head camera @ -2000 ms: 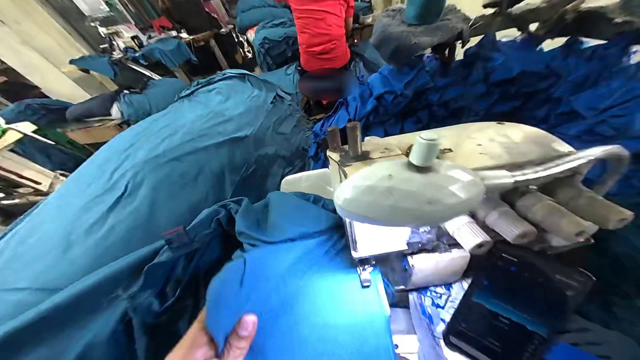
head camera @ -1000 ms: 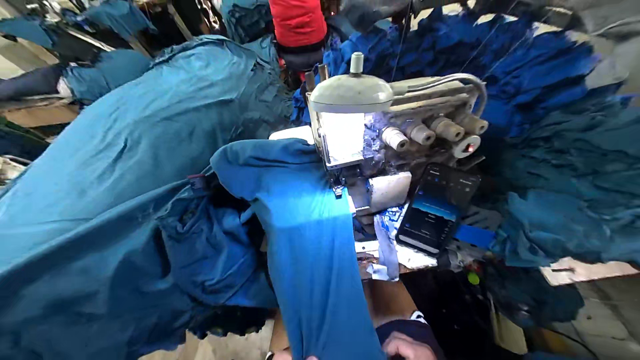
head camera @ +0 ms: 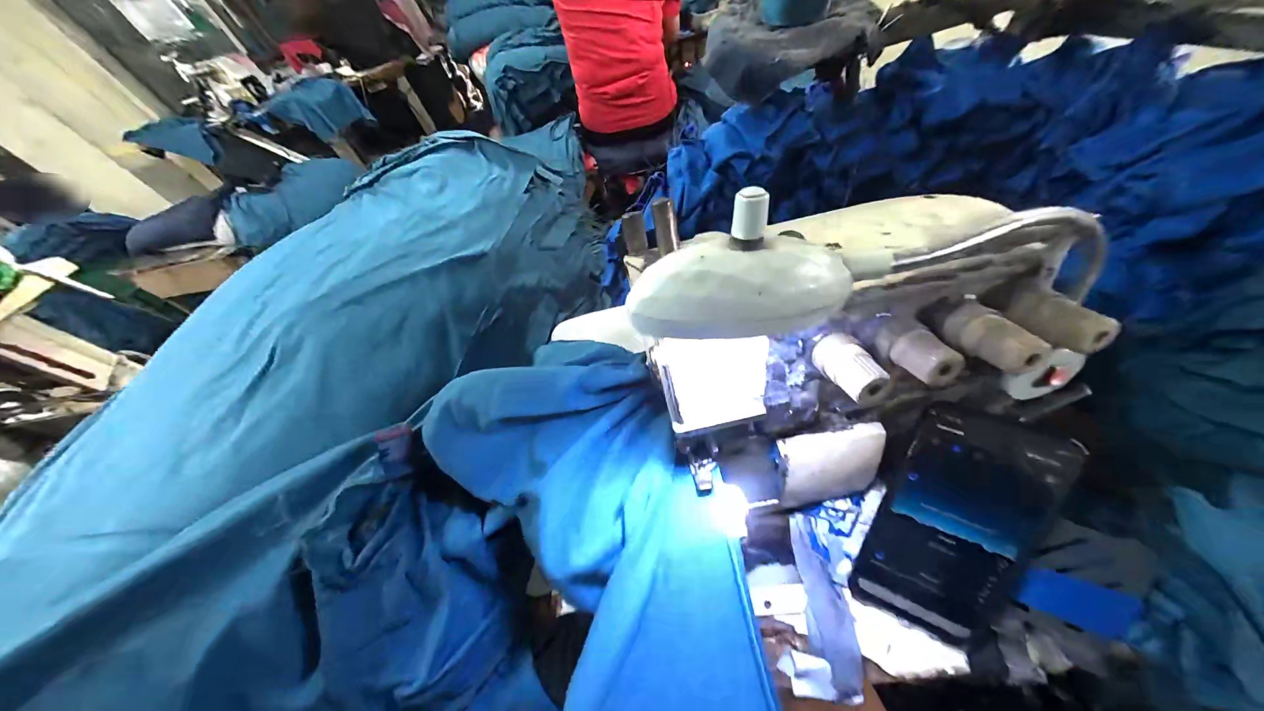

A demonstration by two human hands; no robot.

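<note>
An overlock-type sewing machine (head camera: 741, 286) with a pale, worn housing stands right of centre, its lamp lit. Blue knit fabric (head camera: 652, 592) runs from behind the machine's left side, past the presser foot (head camera: 702, 474), and down out of the bottom of the view. Its right edge lies just below and beside the foot. Neither of my hands is in view, so whether they hold the fabric cannot be seen. More teal-blue fabric (head camera: 415, 583) with a small dark red tag hangs folded at the left.
A large teal fabric heap (head camera: 395, 267) fills the left. Dark blue fabric (head camera: 948, 128) is piled behind the machine. A smartphone (head camera: 963, 523) with its screen lit lies right of the needle area, near a blue scrap (head camera: 1078, 600). A person in a red shirt (head camera: 617, 64) is beyond.
Both hands, seen at the bottom edge one second ago, are out of view. The fabric still runs down from the presser foot. The view has shifted closer to the machine.
</note>
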